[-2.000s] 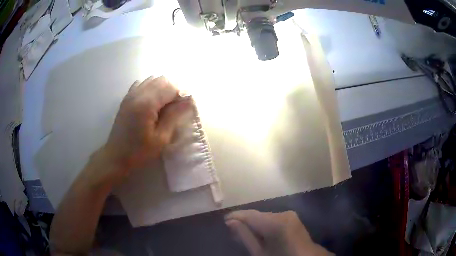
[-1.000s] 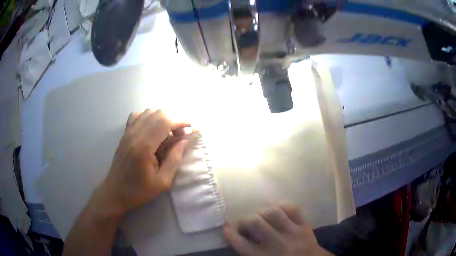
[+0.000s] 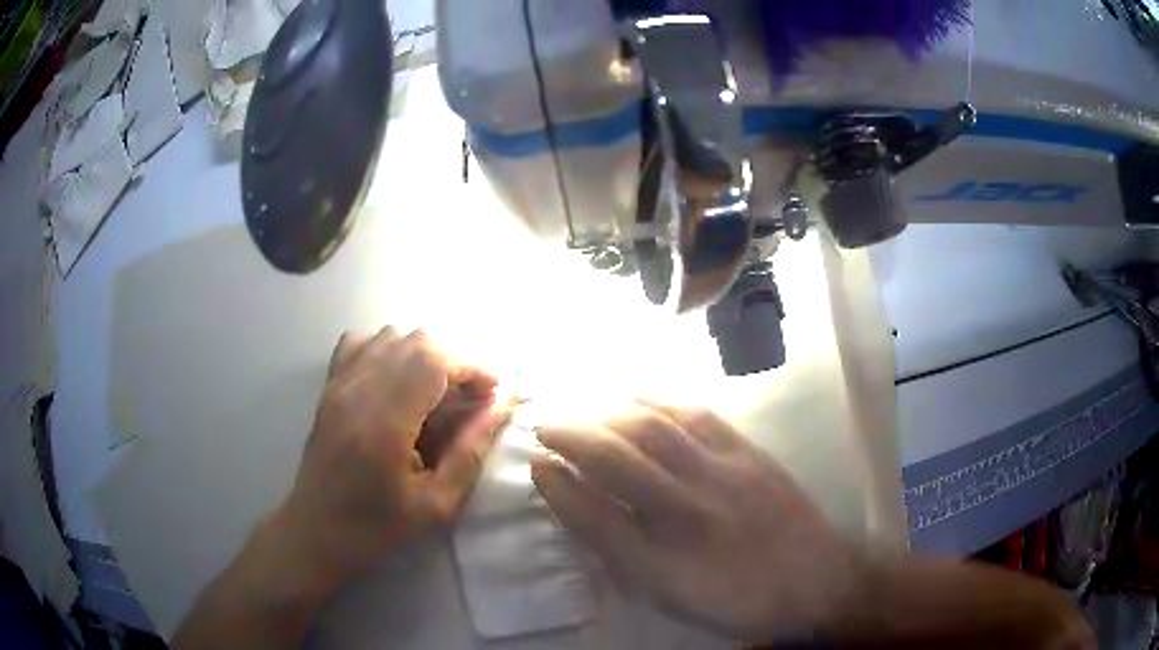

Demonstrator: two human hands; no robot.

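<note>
A large cream garment panel (image 3: 229, 381) lies flat under the sewing machine head (image 3: 559, 114). A small white pocket piece (image 3: 508, 571) lies on it, below the bright glare. My left hand (image 3: 394, 444) rests on the panel and pinches the piece's top left corner between thumb and forefinger. My right hand (image 3: 686, 508) lies flat over the piece's right edge, fingers close together, fingertips near my left thumb. It hides the overlocked edge. Glare hides the presser foot and needle. A dark grey block (image 3: 747, 324) stands right of the glare.
A dark grey machine lamp (image 3: 314, 133) hangs left of the head. Purple fluffy cloth (image 3: 864, 32) drapes over the head. Cut pieces (image 3: 95, 165) lie at the back left. Dark scissors (image 3: 1118, 298) lie at the right, above the measuring scale (image 3: 1017, 464) on the table edge.
My right hand has moved up from the panel's front edge onto the pocket piece. My left hand still holds the piece's top. The view has tilted up, showing more of the machine head.
</note>
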